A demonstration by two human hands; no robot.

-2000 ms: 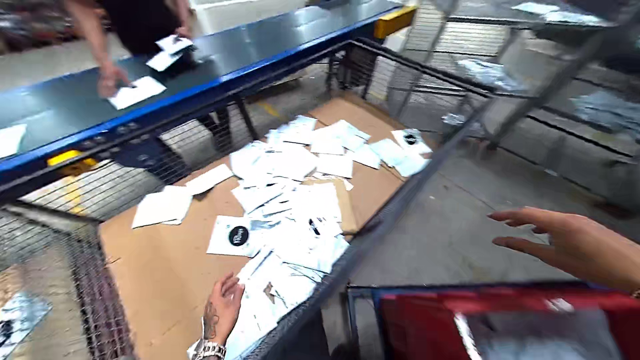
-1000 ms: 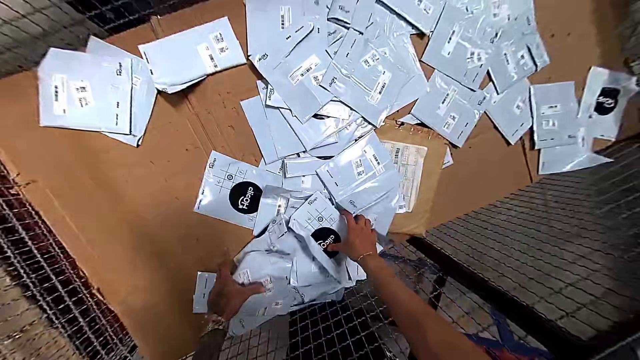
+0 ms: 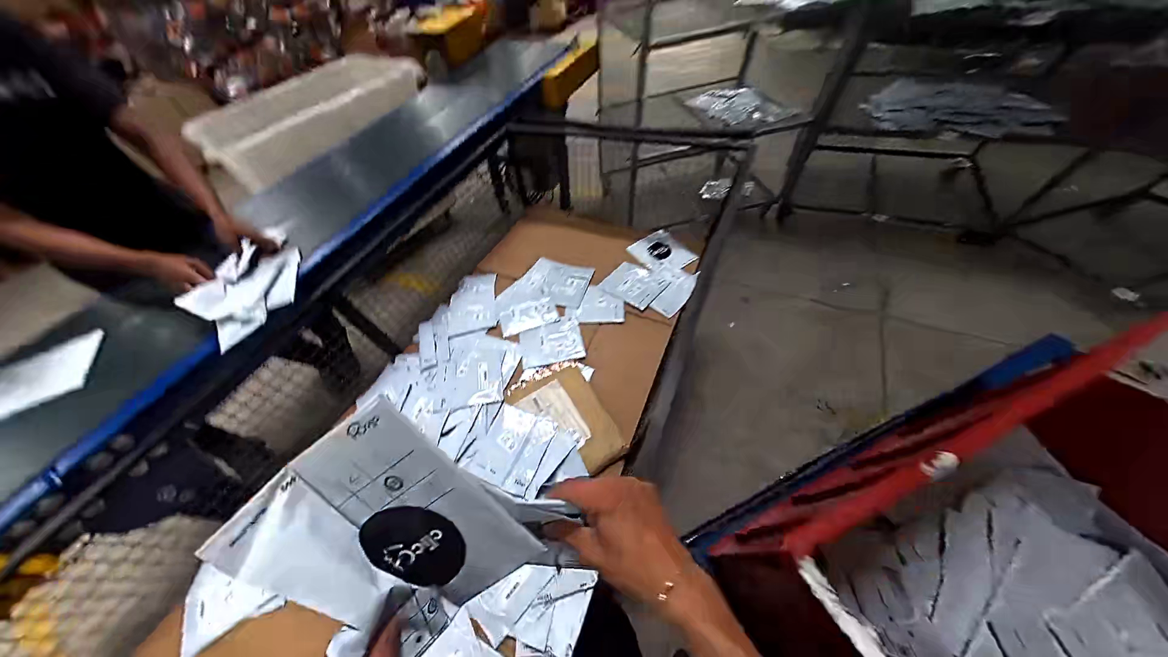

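A stack of white plastic mailer bags [image 3: 411, 484], the top one bearing a black round mark, is held up above a wire cage lined with cardboard [image 3: 630, 360]. My right hand [image 3: 630, 529] grips the right edge of the mailers. Of my left hand [image 3: 388, 634] only a little shows at the bottom, against the lower side of the same mailers; the rest is hidden behind them. Under and beyond the stack lie many more white mailers [image 3: 474, 374] and a brown paper envelope [image 3: 570, 415] on the cardboard.
Beyond the cage's left side runs a conveyor belt with a blue edge [image 3: 365, 201], where another person's hands [image 3: 205, 255] hold white mailers. A red bin [image 3: 949, 456] with grey-white mailers stands at the right. Metal racks [image 3: 821, 137] stand behind on the concrete floor.
One second ago both my hands were down on the mailers in the cage; now they hold a stack raised above it. The view has swung up toward the belt and red bin.
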